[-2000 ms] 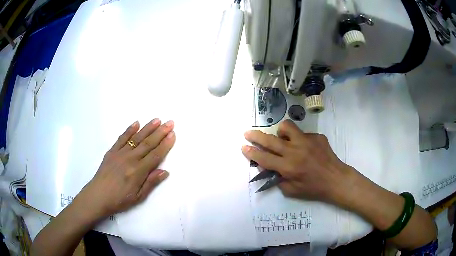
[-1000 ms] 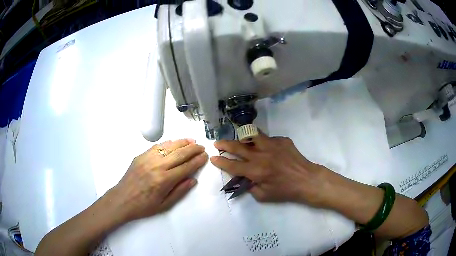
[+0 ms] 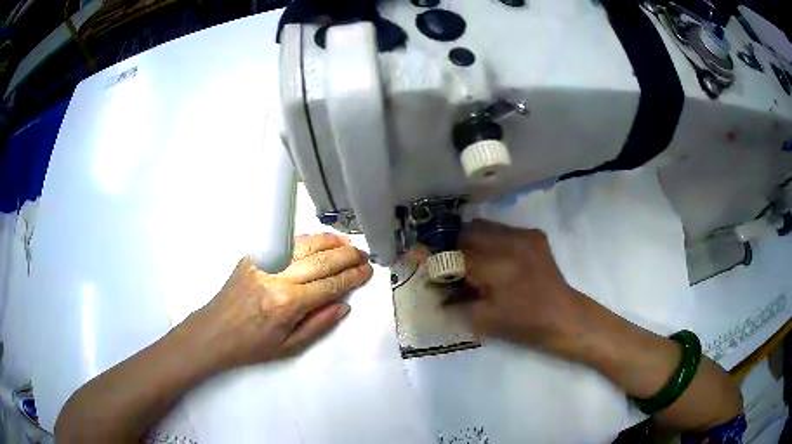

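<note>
White fabric panels (image 3: pixel 339 390) lie on the white machine table, hard to tell apart from it. My left hand (image 3: pixel 291 299) lies flat with fingers together, left of the needle area, its fingertips partly under the white rounded bar (image 3: pixel 276 217). My right hand (image 3: pixel 512 277) is blurred, right of the needle, behind the lower tension dial (image 3: pixel 445 265). The dark thread snips (image 3: pixel 460 295) show as a blurred patch at its fingers. The needle plate and bed (image 3: pixel 430 321) show bare between the hands. The needle tip is hidden.
The sewing machine head (image 3: pixel 538 95) fills the top centre and right, with a dark band and an upper dial (image 3: pixel 485 159). Blue cloth (image 3: pixel 35 156) is at the far left. Ruler-like marks (image 3: pixel 747 325) lie at the right edge of the table.
The view has shifted toward the machine since two seconds ago. Since one second ago, my right hand has moved up and right, uncovering the bed plate. My left hand stays beside the needle area.
</note>
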